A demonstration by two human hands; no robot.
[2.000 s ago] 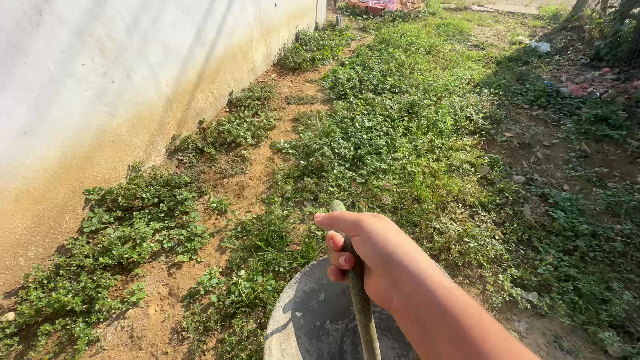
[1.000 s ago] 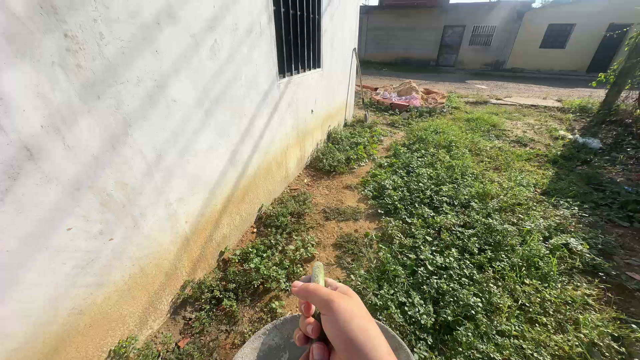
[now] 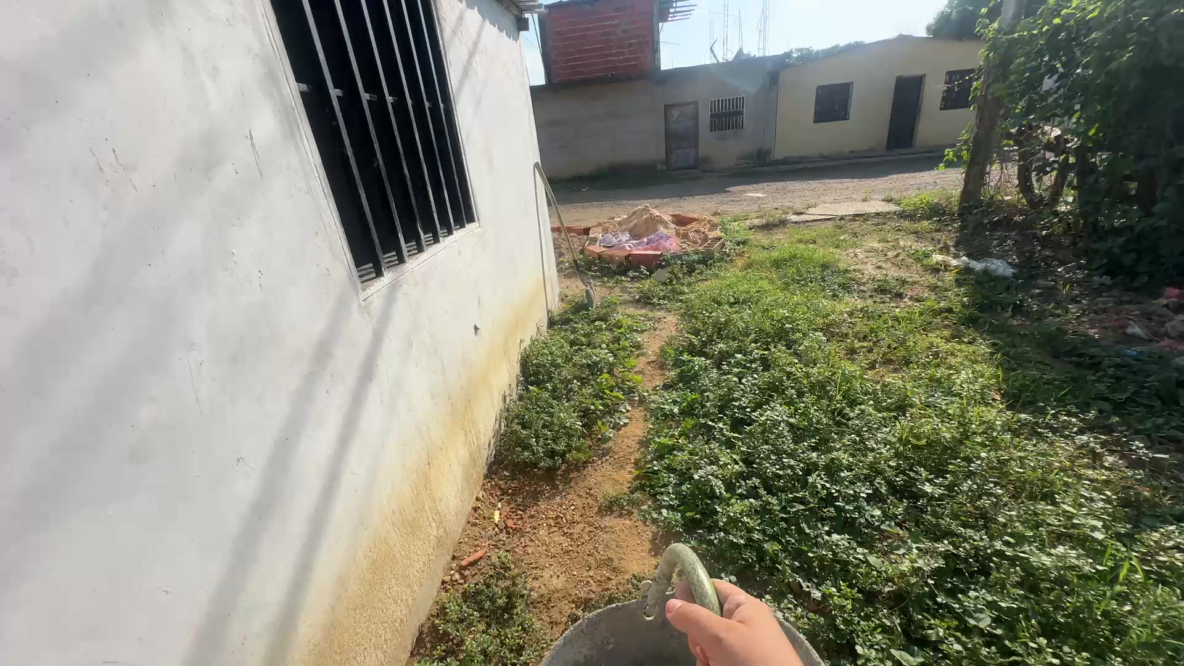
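At the bottom of the head view, my right hand [image 3: 733,629] grips the curved, dirt-stained handle [image 3: 689,566] of a grey bucket [image 3: 606,636]. The fingers wrap the handle above the bucket's rim, with the thumb at its side. Only the upper part of the bucket shows; the frame cuts off the rest, and what it holds cannot be told. My left hand is out of view.
A white wall [image 3: 277,388] with a barred window [image 3: 388,120] runs along the left. Beside it a narrow dirt path [image 3: 629,453] passes between low weeds. Ahead, a long-handled tool [image 3: 566,231] leans on the wall near a brick-edged pile [image 3: 647,231]. Bushes [image 3: 1101,139] stand right.
The view has tilted up and moved forward along the wall; the window and the brick-edged pile look nearer. My right hand keeps its hold on the bucket handle, whose curve now shows.
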